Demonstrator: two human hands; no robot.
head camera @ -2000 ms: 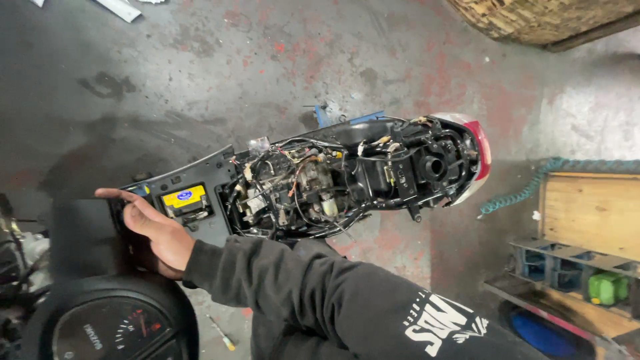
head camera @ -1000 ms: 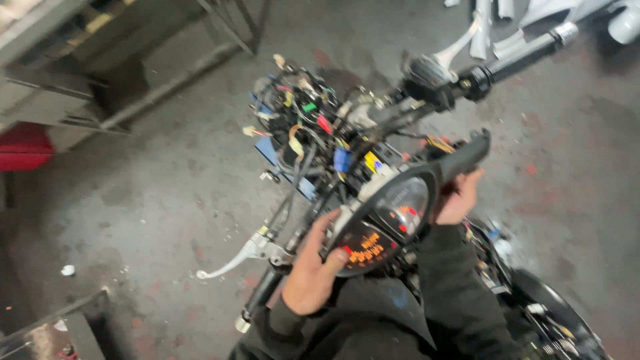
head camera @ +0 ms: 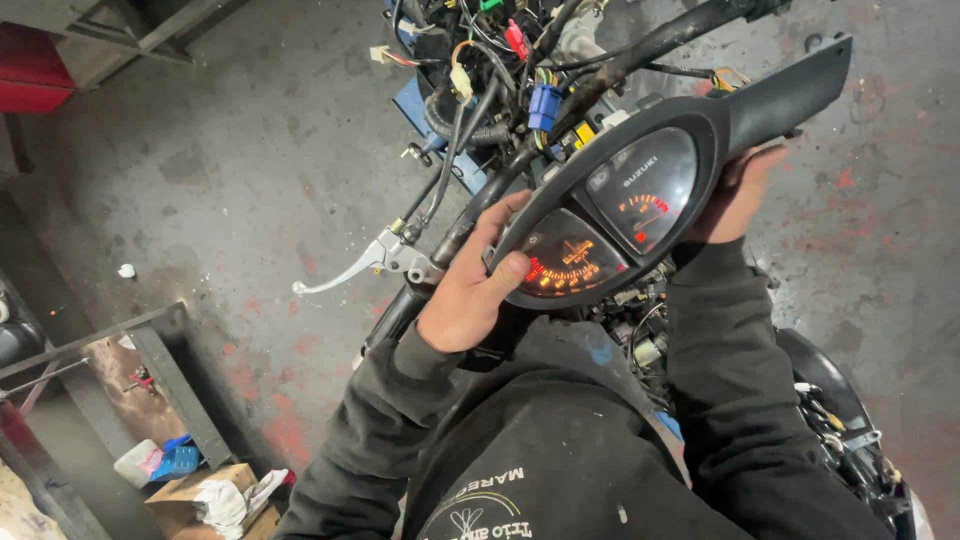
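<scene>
Both my hands hold a Suzuki scooter instrument cluster (head camera: 600,196) in a black plastic housing, tilted over the handlebar, its dials lit orange and red. My left hand (head camera: 474,281) grips the lower left end, thumb on the front rim. My right hand (head camera: 739,196) is at the right side, its fingers partly hidden behind the housing. Behind the cluster runs the bare handlebar (head camera: 637,56) with a silver brake lever (head camera: 352,266) at its left end. A blue connector (head camera: 544,106) and a red connector (head camera: 517,39) sit among exposed wires.
The stripped scooter's rear (head camera: 832,397) lies under and beside my right arm. A metal-framed bench (head camera: 180,382) stands at lower left, near a cardboard box (head camera: 202,487) with white rags. A red object (head camera: 34,71) is at upper left. A small white piece (head camera: 127,271) lies on the floor.
Two seconds ago one hand was seen near the front of the scooter by the dials; now both hands hold the cluster. The view has turned a lot.
</scene>
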